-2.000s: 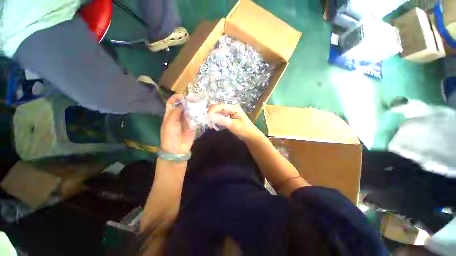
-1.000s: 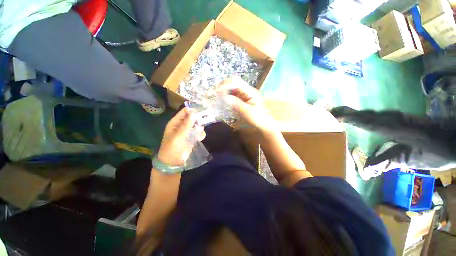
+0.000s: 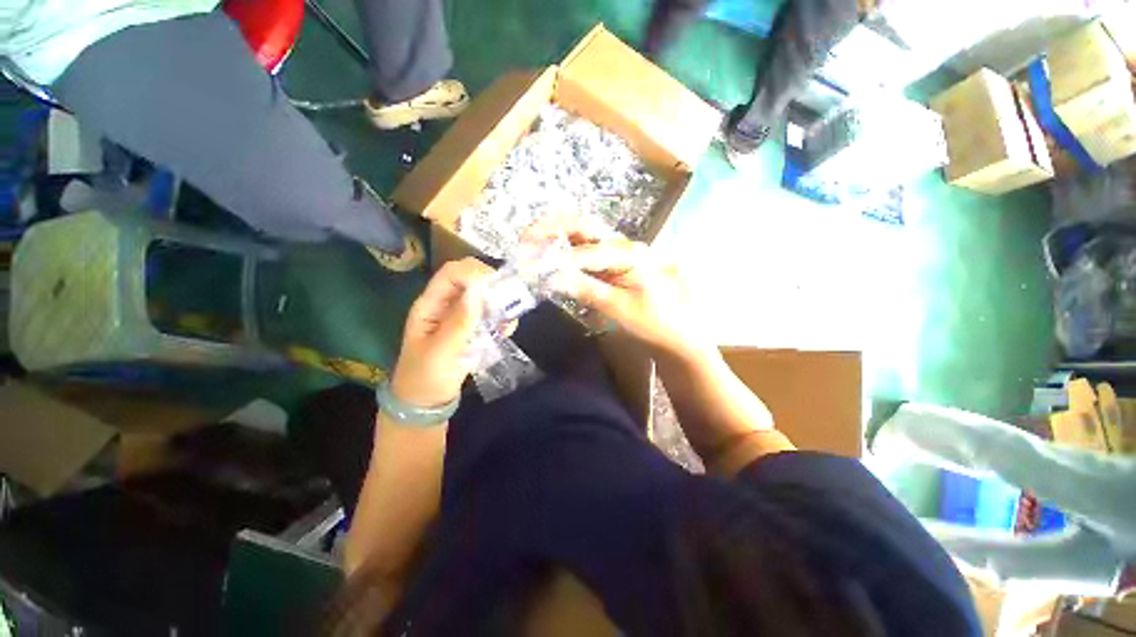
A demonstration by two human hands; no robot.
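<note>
A crinkled clear poly bag (image 3: 505,367) hangs from my left hand (image 3: 439,334), which grips it near a small pale piece (image 3: 512,296). My right hand (image 3: 623,289) is closed around clear plastic at the bag's right side; its exact contents are blurred. Both hands are close together, above the near edge of an open brown carton (image 3: 567,174) heaped with shiny clear pieces. A second brown carton (image 3: 797,396) stands beside my right forearm, its inside mostly hidden, with clear plastic showing next to my arm.
A seated person's grey trouser leg (image 3: 206,131) and red stool (image 3: 264,27) are at upper left, above a pale plastic stool (image 3: 81,292). Another person's legs (image 3: 797,62) are beyond the carton. Boxes (image 3: 990,131) stand at upper right; a blue bin (image 3: 978,498) is at lower right.
My hands have stayed together, still holding the clear plastic. A walking person's legs have appeared beyond the carton. The dark-clad leg at right has gone, and pale grey legs show there.
</note>
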